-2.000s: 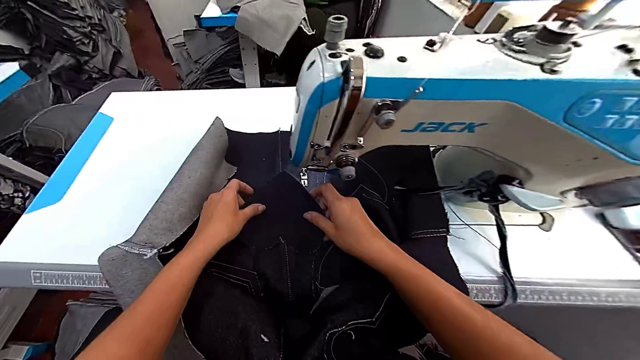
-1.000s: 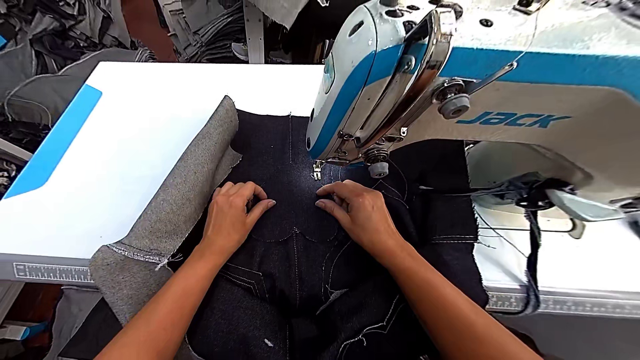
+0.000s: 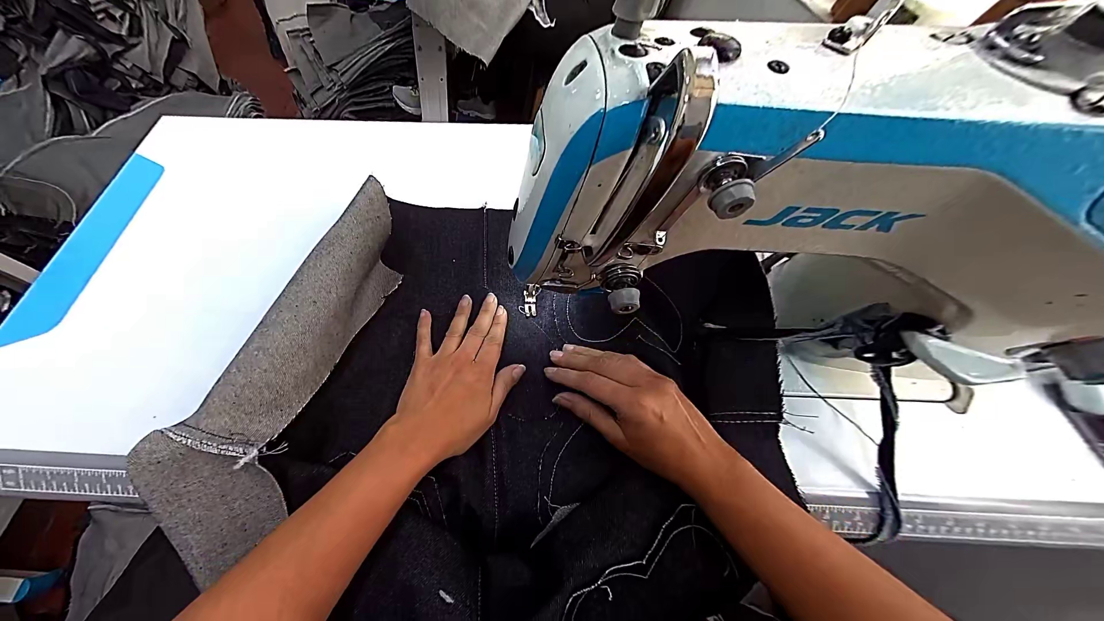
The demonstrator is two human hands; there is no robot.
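Observation:
A dark denim garment piece (image 3: 431, 250) with pale stitching lies spread under a Jack sewing machine (image 3: 828, 164). Its left edge is folded over, showing the grey reverse side (image 3: 302, 319). My left hand (image 3: 457, 379) rests flat on the denim with fingers spread, just left of and below the presser foot (image 3: 530, 300). My right hand (image 3: 634, 410) lies on the cloth below and right of the foot, fingers together and pointing left. Neither hand pinches the fabric. Whether the foot touches the cloth cannot be told.
The white sewing table (image 3: 233, 207) has a blue strip at its left and a printed ruler (image 3: 975, 524) along its front edge. Dark cloth strips (image 3: 888, 431) hang near the machine's knee of the arm at right. Stacks of grey cloth (image 3: 354, 65) stand behind the table.
My left hand has moved closer to the presser foot and its fingers have spread flat. My right hand lies lower relative to the foot than one second ago. The view has shifted.

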